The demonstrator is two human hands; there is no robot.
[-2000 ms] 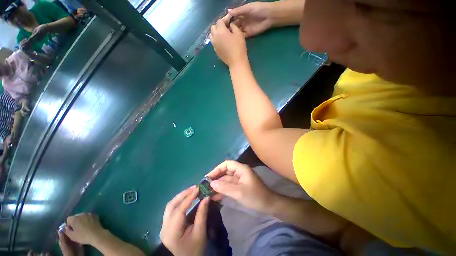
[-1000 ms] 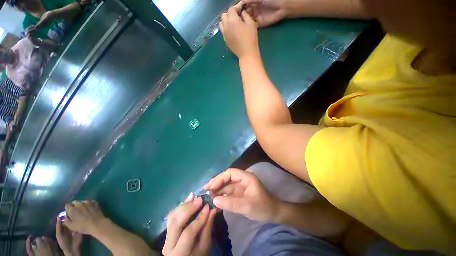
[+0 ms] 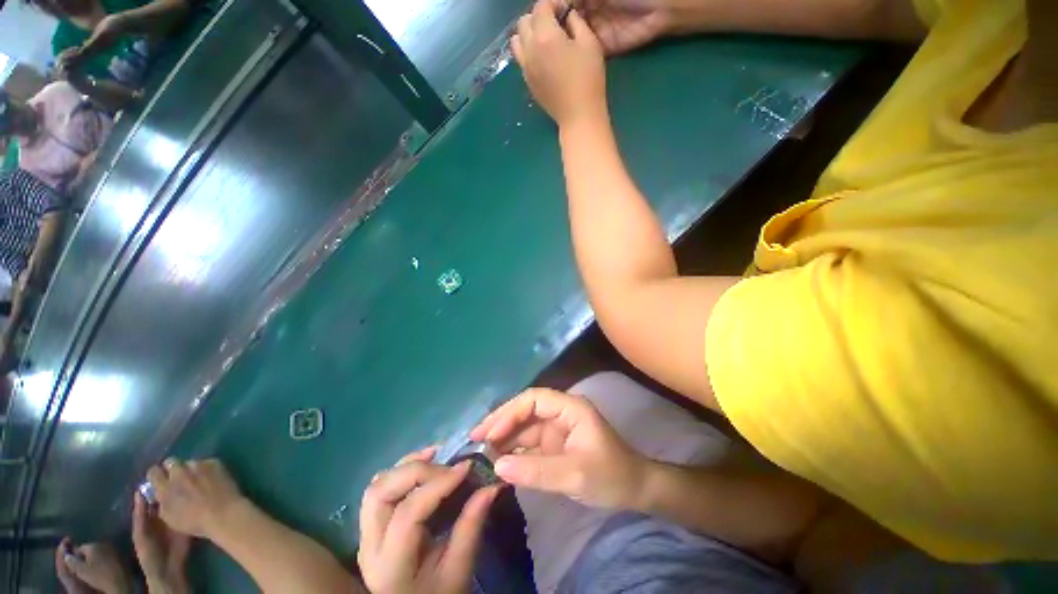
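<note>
My left hand (image 3: 415,524) and my right hand (image 3: 571,450) are at lower centre, at the bench's near edge. Both pinch a small part-assembled unit (image 3: 483,469) between their fingertips. The unit is tilted, with a dark green face and a pale silver rim. Fingers cover parts of it. On the green bench (image 3: 383,337) a small green circuit board (image 3: 449,281) lies at the centre. A larger frame unit with a pale rounded-square outline (image 3: 305,424) lies to the left.
A neighbour in a yellow shirt (image 3: 882,395) sits at right, forearm across the bench, hands at the top. Another person's hands (image 3: 197,499) hold something small at lower left. A shiny conveyor (image 3: 197,221) and green post (image 3: 383,58) are beyond. A white fleck (image 3: 415,263) lies near the board.
The unit has been tilted between my fingers, so its face shows less than at first. My left hand has shifted slightly left. The view has moved a little, and the neighbour's head has left it.
</note>
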